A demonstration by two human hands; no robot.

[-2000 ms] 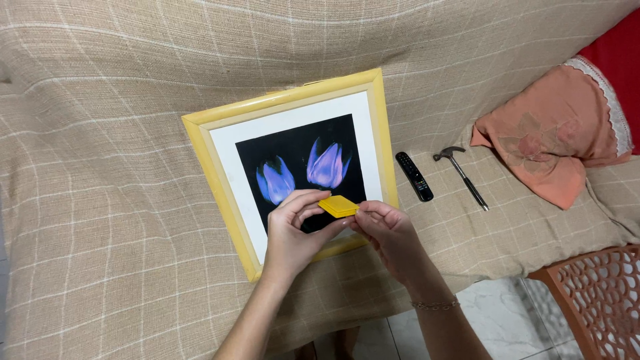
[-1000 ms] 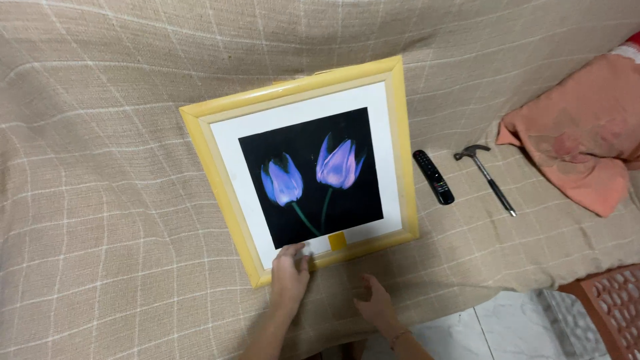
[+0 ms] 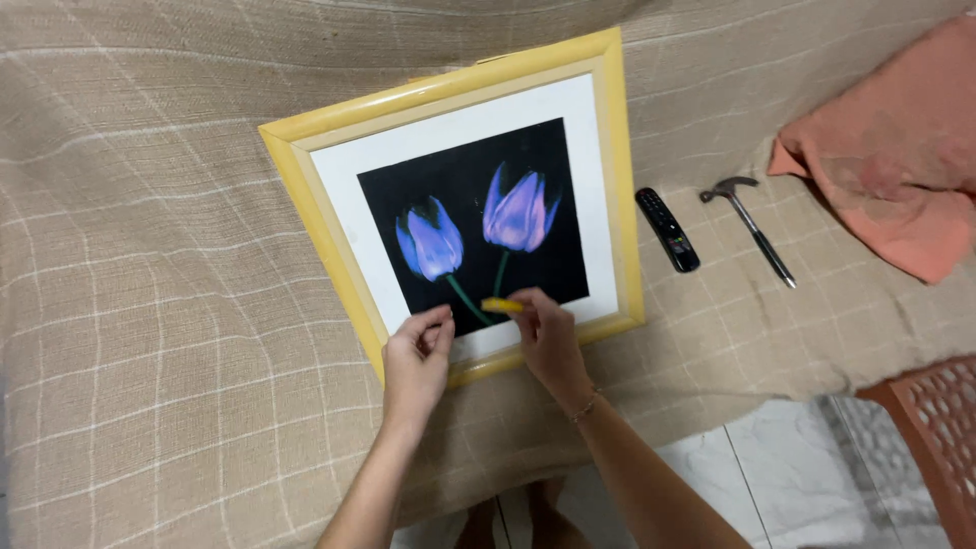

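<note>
A framed picture of two purple tulips (image 3: 473, 221), with a yellow frame and white mat, leans on the cloth-covered sofa. My right hand (image 3: 545, 332) holds a small flat yellow case (image 3: 502, 306) between thumb and fingers, over the lower part of the picture. Left of it, my left hand (image 3: 419, 347) is raised in front of the frame's lower left, thumb and fingertips nearly together. A tiny pale thing shows at those fingertips, too small to identify. The case's contents cannot be seen.
A black remote control (image 3: 668, 230) and a claw hammer (image 3: 751, 229) lie on the sofa to the right of the frame. An orange cushion (image 3: 892, 160) rests farther right. A brown perforated plastic chair (image 3: 942, 435) stands at the lower right, on the tiled floor (image 3: 770, 457).
The yellow case stood at the frame's lower edge one second ago and is now in my right hand. Both hands have risen in front of the picture.
</note>
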